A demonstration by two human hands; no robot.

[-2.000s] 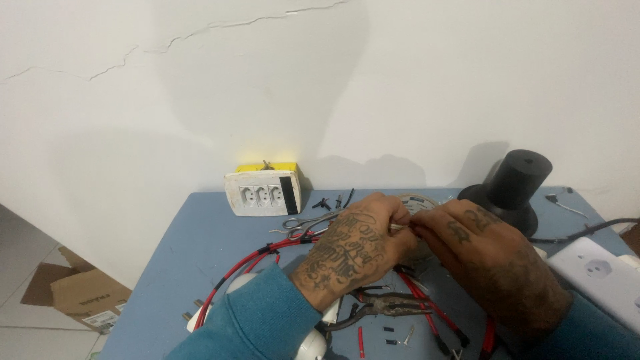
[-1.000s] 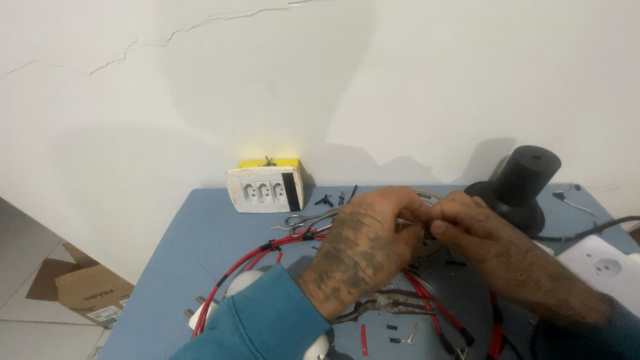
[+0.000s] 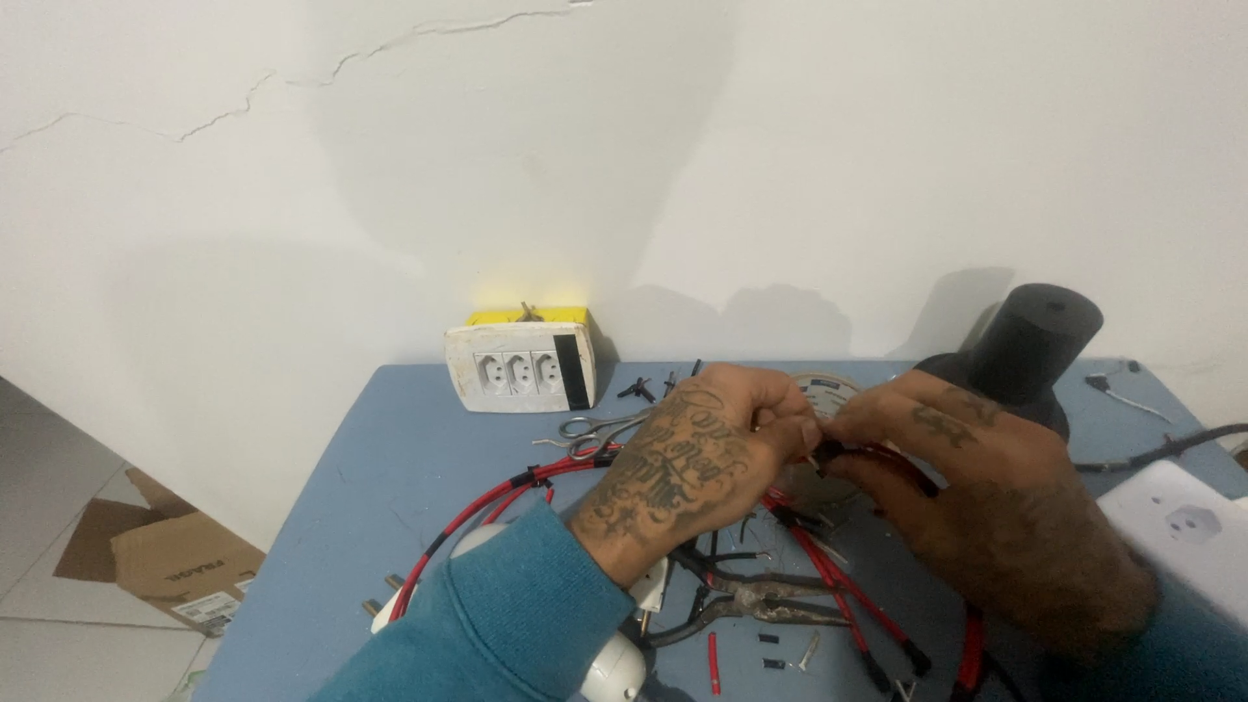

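My left hand (image 3: 682, 468) and my right hand (image 3: 985, 497) meet over the blue table. The right hand pinches a dark-sheathed cable (image 3: 892, 460), whose end lies against the left fingertips. Whatever the left fingers pinch is too small to name. Beneath the hands, red wires (image 3: 829, 565) with black ends run toward the front edge, and more red wires (image 3: 487, 499) curve out at the left. Pliers (image 3: 760, 597) lie with jaws apart below the hands. Scissors (image 3: 590, 434) rest behind the left wrist. A round, pale roll (image 3: 829, 390) is partly hidden behind the fingers.
A white triple-socket outlet (image 3: 517, 369) with a yellow box leans against the cracked wall. At the right stand a black cylindrical object (image 3: 1038, 336) and a white socket plate (image 3: 1180, 522). Red and black sleeve pieces (image 3: 714, 663) lie in front. An opened cardboard box (image 3: 175, 561) sits on the floor.
The dark cable now shows between my right thumb and fingers; it was not plainly visible before. Both hands remain close together over the same part of the table.
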